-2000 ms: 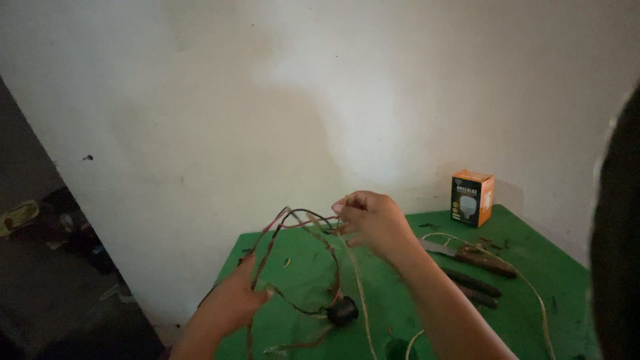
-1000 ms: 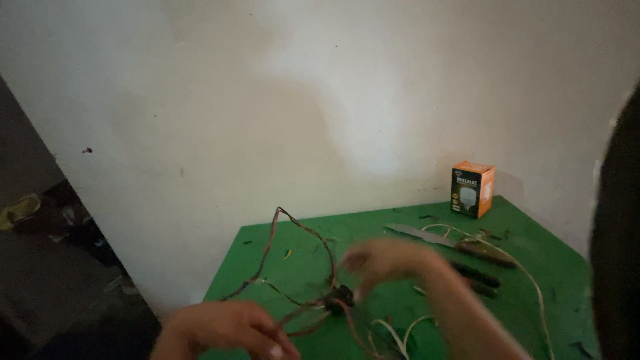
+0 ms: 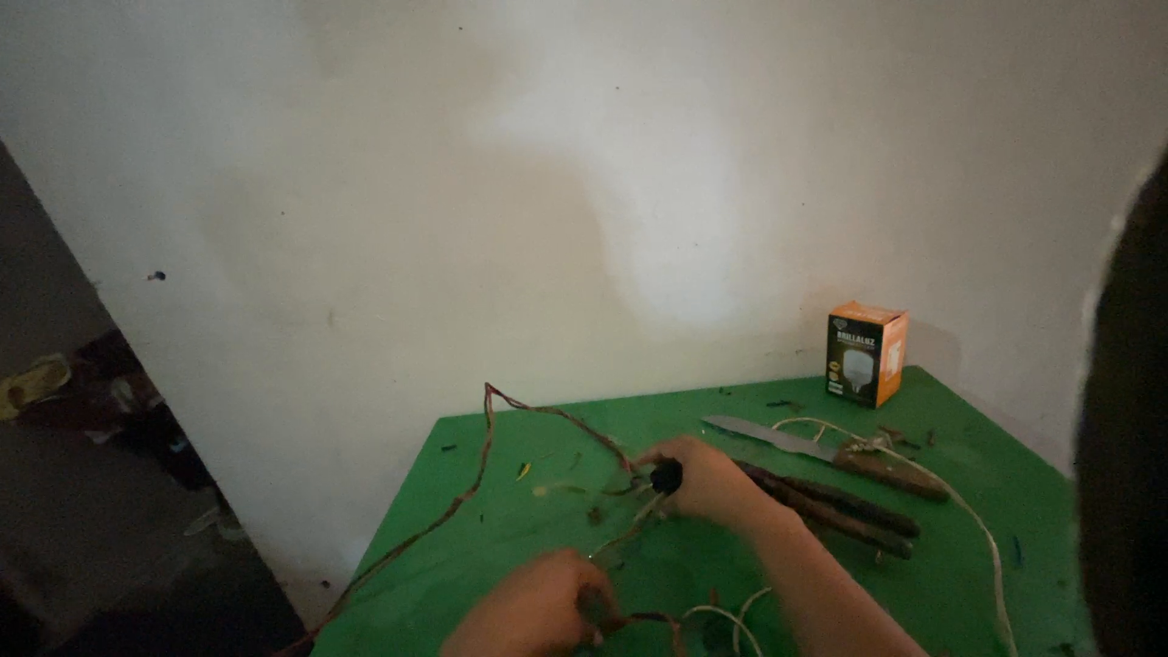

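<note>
My right hand [image 3: 698,479] is closed around a small round black fitting [image 3: 666,476], perhaps a lamp socket, over the green table. Thin wires come out of the fitting. From it a reddish-brown twisted wire [image 3: 482,456] rises to a bent peak and runs down off the table's left side. Nearer the front, my left hand [image 3: 538,602] is blurred, its fingers curled at a dark wire [image 3: 652,618]; whether they grip it cannot be told. A thin pale wire [image 3: 625,538] reaches from the fitting toward this hand. White wire loops [image 3: 730,620] lie right of my left hand.
Right of my right hand lie pliers with dark handles [image 3: 839,511] and a knife [image 3: 776,438] with a brown handle. A white cord [image 3: 981,529] curves along the right. A Brillaluz bulb box [image 3: 853,356] stands at the back by the wall. Small scraps dot the green table [image 3: 411,584].
My right hand has come down from the raised wire loops to the black fitting and now holds it. The loops have dropped, leaving one bent peak. My left hand has moved toward the front and right.
</note>
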